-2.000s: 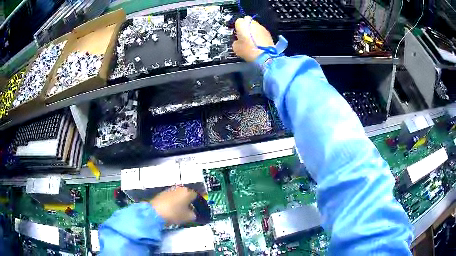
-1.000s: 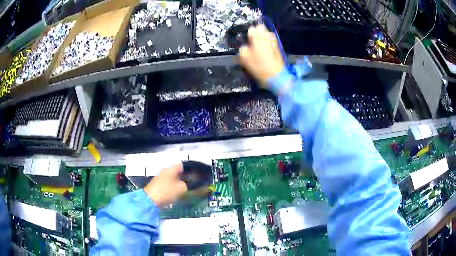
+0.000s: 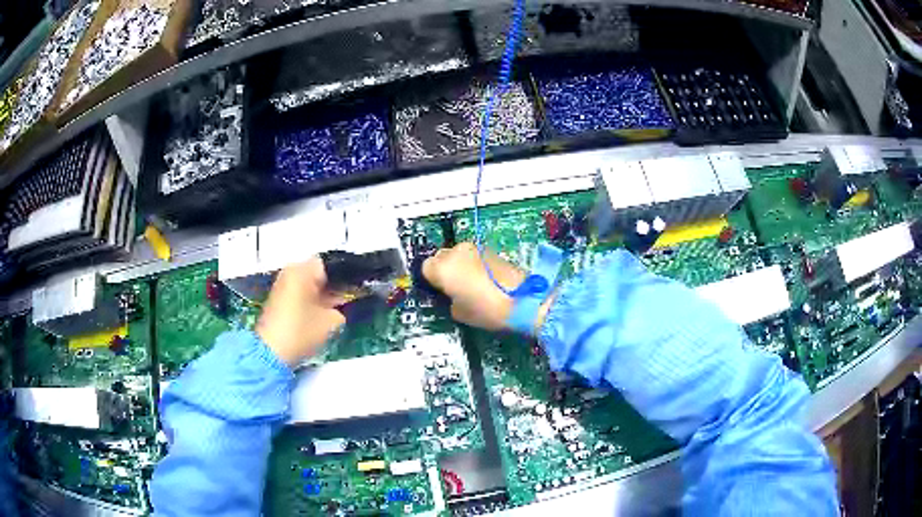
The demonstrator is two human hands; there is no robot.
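Note:
A green circuit board (image 3: 354,444) lies in front of me, with a silver-white finned heatsink (image 3: 313,242) at its far edge and a long white-silver bar (image 3: 356,388) across its middle. My left hand (image 3: 301,308) is over the board just in front of the finned heatsink, blurred, with black coverings on the fingertips. My right hand (image 3: 467,286) is at the right edge of the same board, fingertips pointing left beside the heatsink's end. Its fingertips are dark, and whether either hand holds a part cannot be told. A light blue strap (image 3: 536,290) is round the right wrist.
A blue coiled cord (image 3: 487,131) hangs down to the right wrist. More boards (image 3: 647,278) lie on both sides. Behind them is a metal edge (image 3: 425,202), then bins of blue-purple parts (image 3: 602,99), pale parts (image 3: 460,121) and black parts (image 3: 713,99). Stacked trays (image 3: 66,202) stand at left.
My right hand has come down from the upper-shelf bin of white parts to the board, close to my left hand. The view has shifted lower. My left hand stays over the same board.

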